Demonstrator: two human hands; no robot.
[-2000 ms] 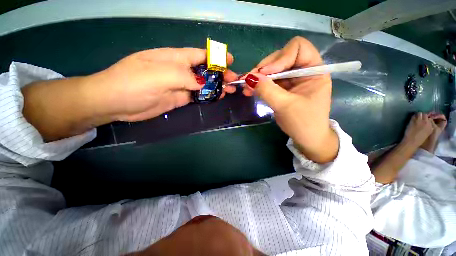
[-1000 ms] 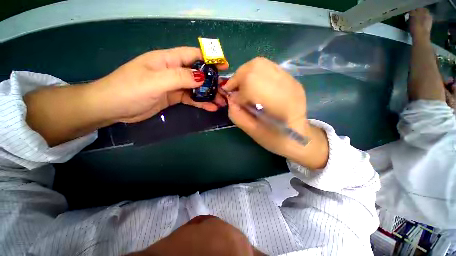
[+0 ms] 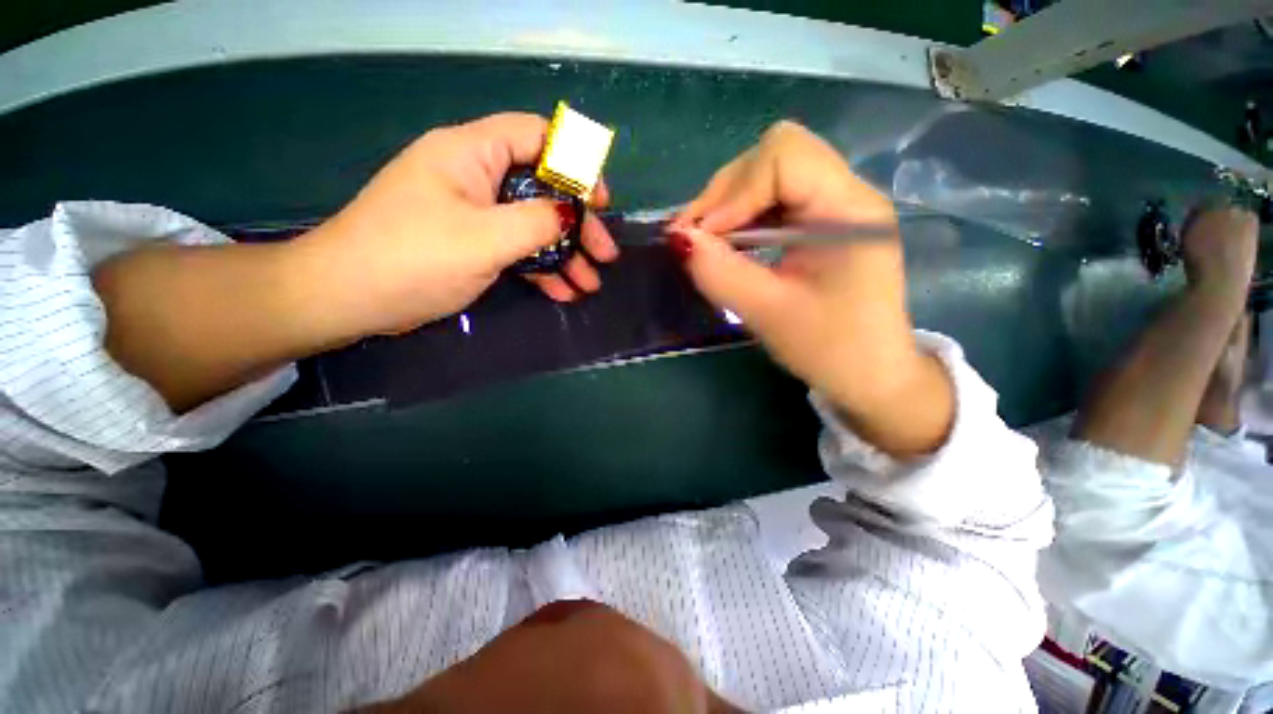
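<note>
My left hand [image 3: 433, 223] holds a black rounded watch case [image 3: 542, 251], with the thumb over its open face. A yellow battery [image 3: 577, 148] with a white label sticks up from the far end of the case. My right hand [image 3: 684, 233] grips thin tweezers [image 3: 824, 233] between thumb and fingers, to the right of the case and apart from it. The tweezers are blurred, and whether their tip holds anything cannot be told. A dark glossy strip [image 3: 559, 328] lies flat below both hands.
A clear wrinkled plastic sheet [image 3: 977, 181] lies right of the strip. A pale rail [image 3: 670, 39] curves along the far side, with a pale bar [image 3: 1089, 49] at upper right. Another person's forearm [image 3: 1166, 356] reaches in at right, near a small black unit [image 3: 1156, 237].
My right hand has moved right, away from the case, and its tweezers now point left. My left hand has shifted slightly left with the case and tilted battery. The neighbour's arm has come nearer.
</note>
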